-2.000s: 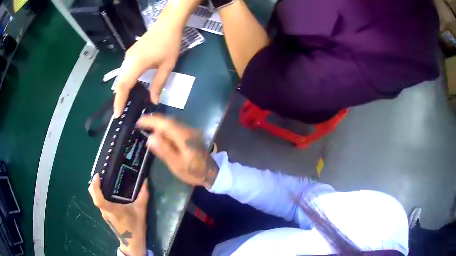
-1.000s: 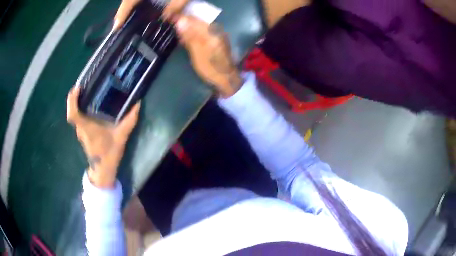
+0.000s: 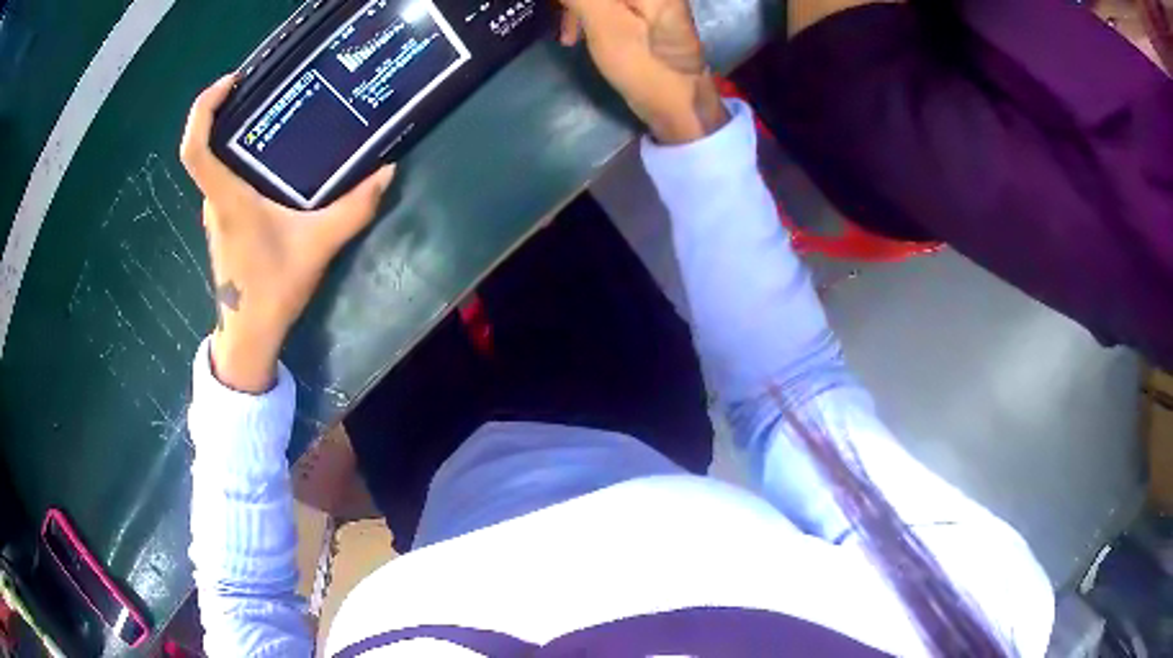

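A black portable video player is tilted over the green bench at the top, its far end cut off by the picture's edge. Its white-edged screen shows dark menus with white text and a bar pattern. My left hand grips the player's near left end, thumb and fingers on either side. My right hand is at the player's right end, at the top edge; its fingertips are partly cut off, so I cannot tell whether it holds anything.
The scratched green bench has a pale line along its far side. A pink-edged phone lies at lower left. A person's dark purple clothing is at upper right, over a red stool on the grey floor.
The other person's hand has left the player. The player has turned so its screen faces me more. The view has shifted, and the phone now shows at lower left.
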